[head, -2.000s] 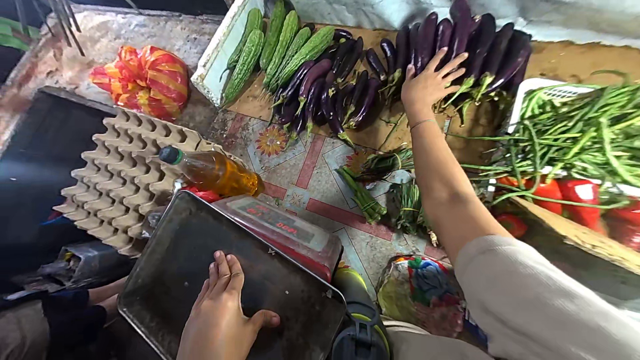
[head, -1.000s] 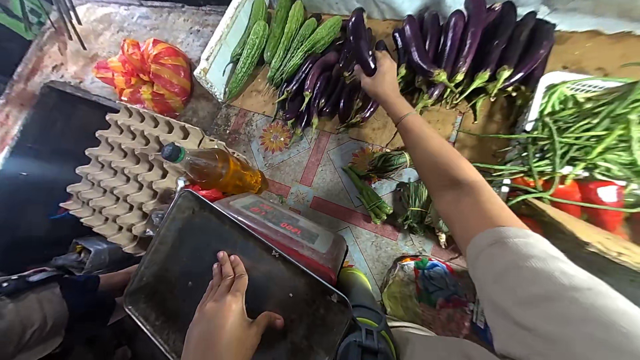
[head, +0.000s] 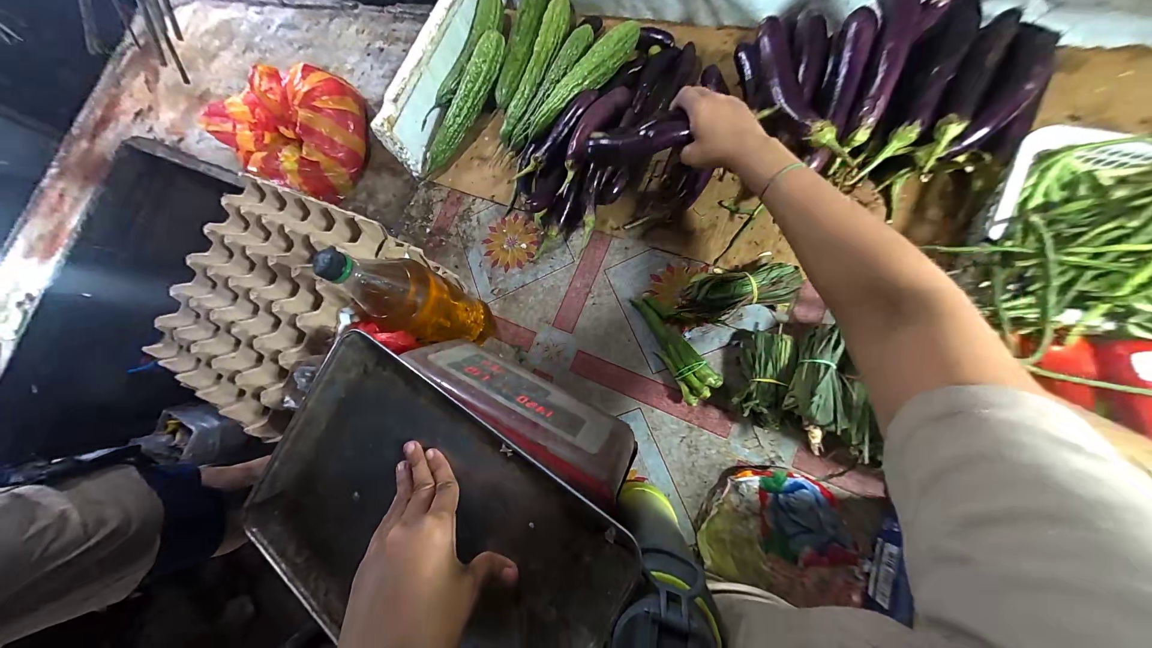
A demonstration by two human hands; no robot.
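My right hand (head: 720, 130) grips a purple eggplant (head: 637, 141), held nearly level over a pile of smaller eggplants (head: 598, 117). Larger eggplants (head: 850, 72) lie side by side to the right of the hand. Green bitter melons (head: 576, 76) lie left of the pile. My left hand (head: 423, 549) rests with fingers extended on the dark metal pan (head: 360, 486) of a digital scale (head: 540, 405), whose red display is lit. Nothing is between the left hand's fingers.
Stacked egg trays (head: 261, 297), a bottle of amber liquid (head: 409, 292) and a red-yellow plastic bag (head: 301, 130) are at left. Tied green bundles (head: 765, 369) lie mid-table. Long beans (head: 1080, 234) fill a white basket (head: 1017, 180) at right. Another person's arm (head: 234, 477) is at lower left.
My right hand moves from open over the larger eggplants to holding one, upright a second ago and now nearly level over the smaller pile. My left hand stays on the pan.
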